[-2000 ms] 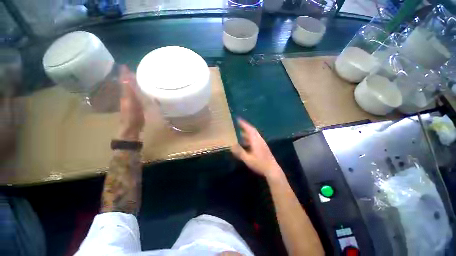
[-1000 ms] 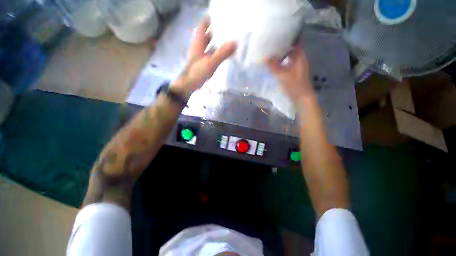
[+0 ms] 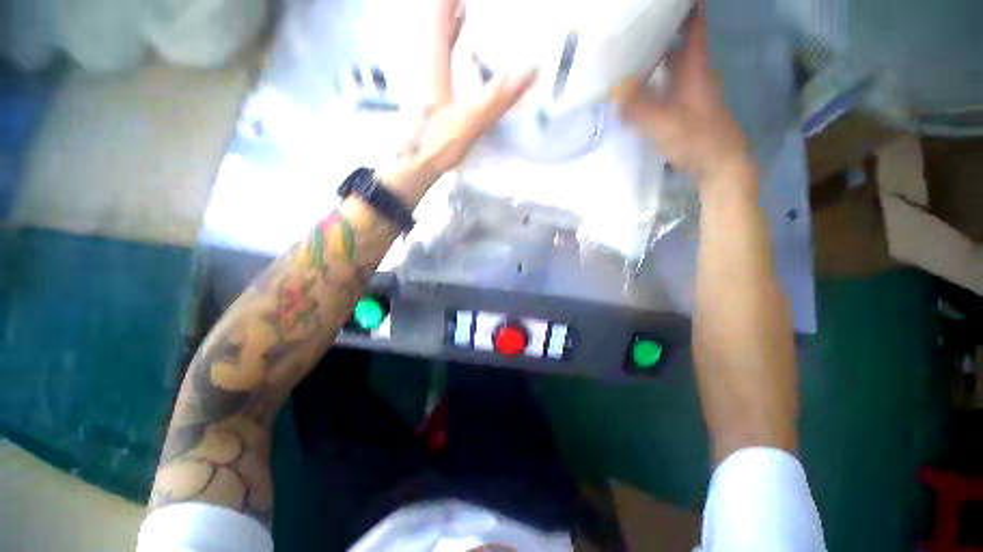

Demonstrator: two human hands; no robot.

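A glossy white housing (image 3: pixel 604 49) with a short dark slot on its side is at the top middle, cut off by the frame edge. A clear round plastic part (image 3: pixel 555 129) shows under it. My left hand (image 3: pixel 453 124) is against the housing's left side, thumb on its front. My right hand (image 3: pixel 684 113) holds its right lower side. Both hands hold the housing over the silver machine plate (image 3: pixel 243 199). Crinkled plastic film (image 3: pixel 550 221) lies on the plate below. Whether the housing touches the plate is hidden.
The dark front panel has a green button (image 3: pixel 369 314) at left, a red button (image 3: pixel 510 340) in the centre and another green button (image 3: pixel 647 353) at right. Blurred white parts (image 3: pixel 194 27) and cardboard (image 3: pixel 129 151) are at upper left. Brown carton flaps (image 3: pixel 916 205) are at right.
The view has shifted a little over the machine. Both hands still hold the housing, now tilted with its slot visible. Two seconds ago they were empty by the cardboard.
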